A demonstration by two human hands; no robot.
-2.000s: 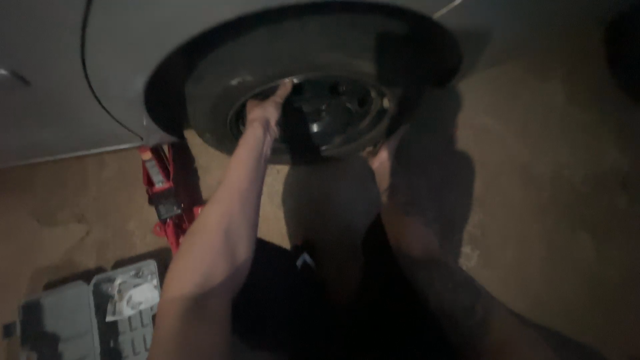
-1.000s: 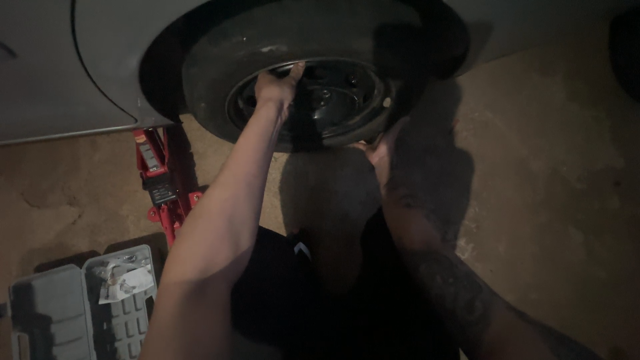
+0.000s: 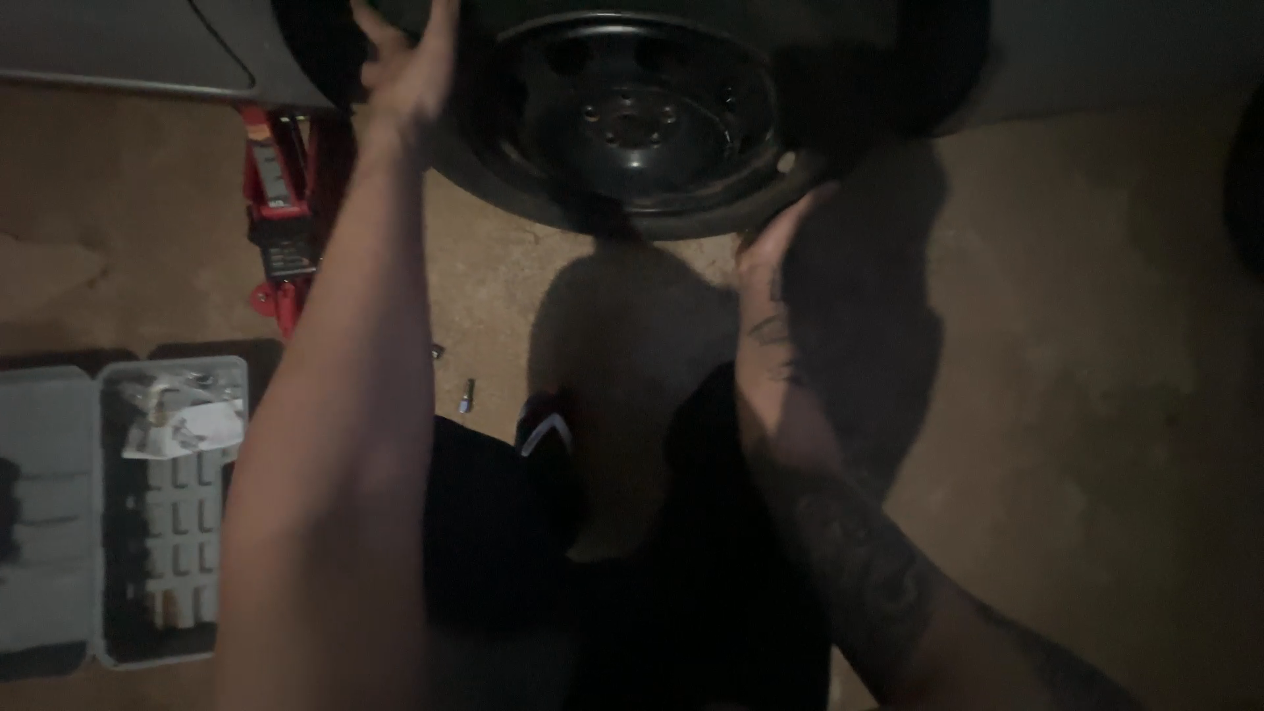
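A car wheel with a black steel rim (image 3: 632,128) sits in the wheel arch at the top of the head view. My left hand (image 3: 410,69) lies at the tire's left side, its fingers spread, with part of it cut off by the frame's upper edge. Low on the right side of the tire (image 3: 681,225) is my right hand (image 3: 785,232), against the rubber near the floor; its fingers are mostly hidden in shadow. Holes and a hub show in the middle of the rim.
A red floor jack (image 3: 281,197) stands left of the wheel under the grey car body (image 3: 118,44). An open grey plastic case (image 3: 168,513) holding a clear bag (image 3: 188,420) lies at lower left. A small metal piece (image 3: 467,395) is on the concrete floor. A dark shoe (image 3: 545,434) is near.
My left hand has moved from the rim's upper left edge out to the tire's left side, its fingers now spread. My right hand stays low at the tire's right.
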